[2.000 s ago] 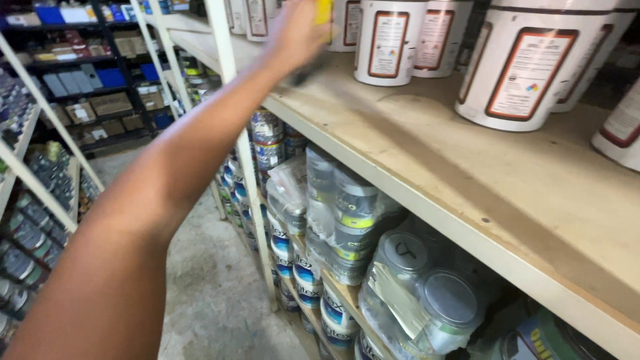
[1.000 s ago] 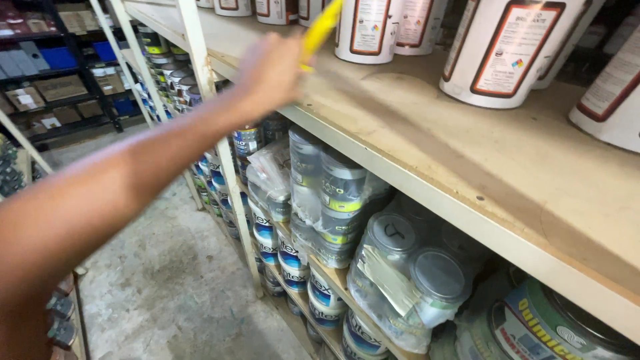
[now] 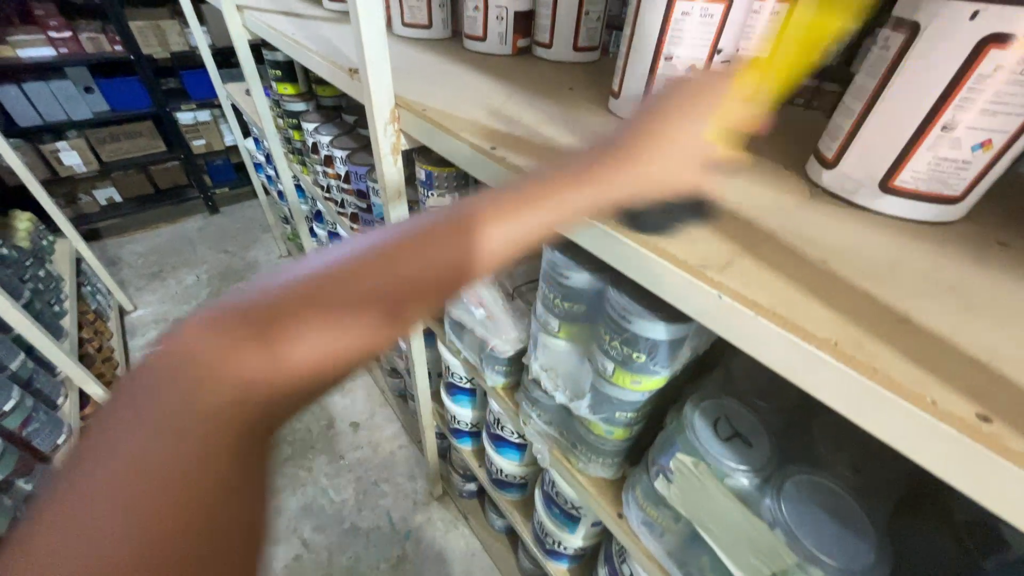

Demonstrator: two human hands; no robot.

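My left arm reaches from the lower left across the view. At its end my left hand (image 3: pixel 672 136), blurred, is closed around a yellow handle-like object (image 3: pixel 788 64) that tilts up to the right. A dark blurred piece (image 3: pixel 668 214) shows just below the hand, over the front edge of the upper wooden shelf (image 3: pixel 800 232); whether it belongs to the yellow object I cannot tell. Behind and beside the hand stand white pails with red-framed labels, one partly covered (image 3: pixel 672 48) and a large one (image 3: pixel 920 120) at the right. My right hand is out of view.
Beneath the shelf are plastic-wrapped grey cans (image 3: pixel 640 336), clear-wrapped round containers (image 3: pixel 728 436) and stacked white-and-blue paint tubs (image 3: pixel 508 448). A cream metal upright (image 3: pixel 384 120) stands left of them. Concrete floor (image 3: pixel 336 480) runs between racks toward dark shelving with boxes (image 3: pixel 124 140).
My left hand has moved right along the upper shelf with the yellow object, which now overlaps the white pails more. The view has shifted somewhat.
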